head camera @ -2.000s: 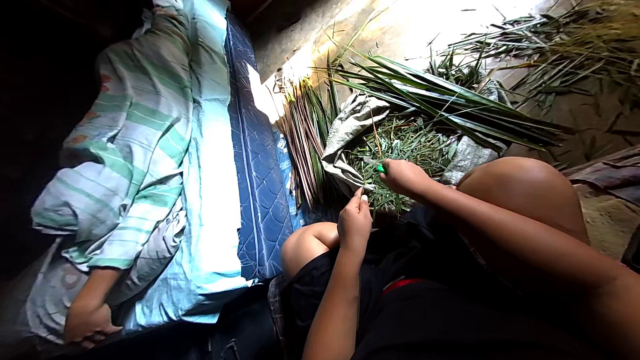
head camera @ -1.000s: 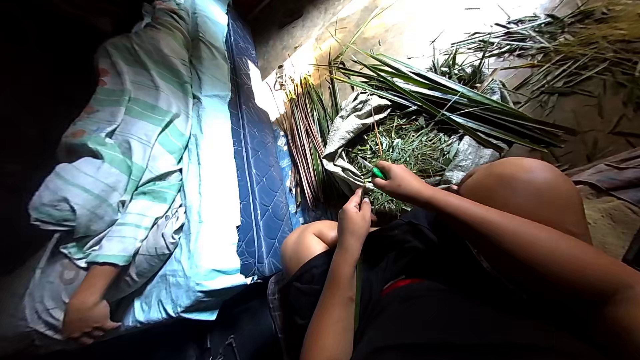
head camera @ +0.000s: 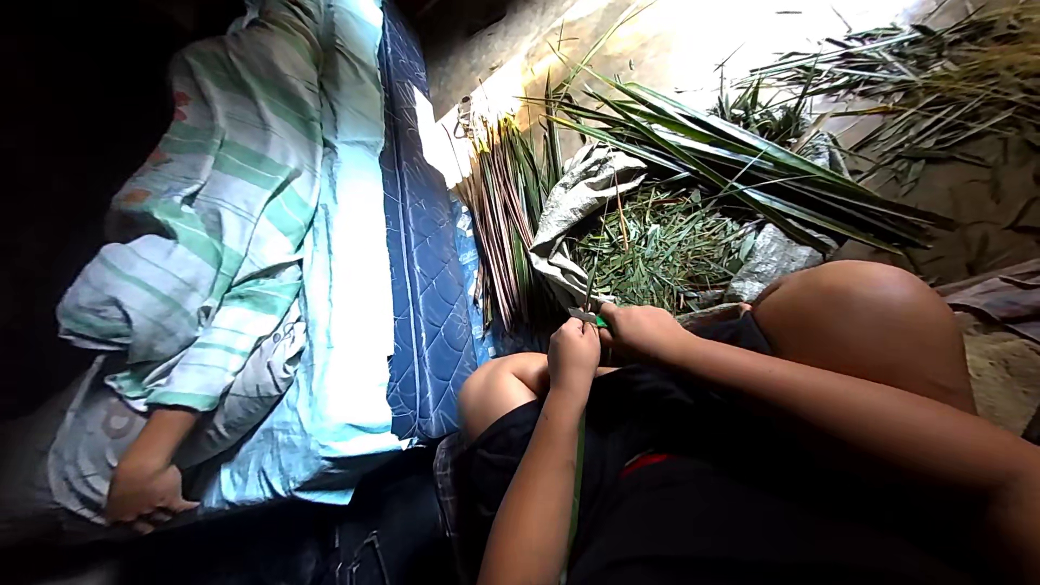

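My right hand (head camera: 642, 329) is closed around the green handle of a small knife (head camera: 585, 315), its blade pointing left over my left fingertips. My left hand (head camera: 574, 349) pinches a narrow green leaf strip (head camera: 578, 487), which trails down beside my forearm; its upper end is partly hidden by the fingers and blade. Just beyond both hands lies an open woven sack (head camera: 585, 191) with many short green leaf cuttings (head camera: 666, 244) in it. Long green leaves (head camera: 731, 162) rest across the sack's far side. A bundle of reddish-brown and green strips (head camera: 505, 219) lies to its left.
At left a person under a striped green and white cloth (head camera: 244, 179) lies on a bed with a blue quilted mattress (head camera: 422, 244); the person's hand (head camera: 148, 491) rests near the edge. More leaf scraps (head camera: 934, 89) lie on the floor at upper right. My bare knees flank my hands.
My right hand with the knife has moved down and left, close to my left fingertips. The other person's hand has stayed in place.
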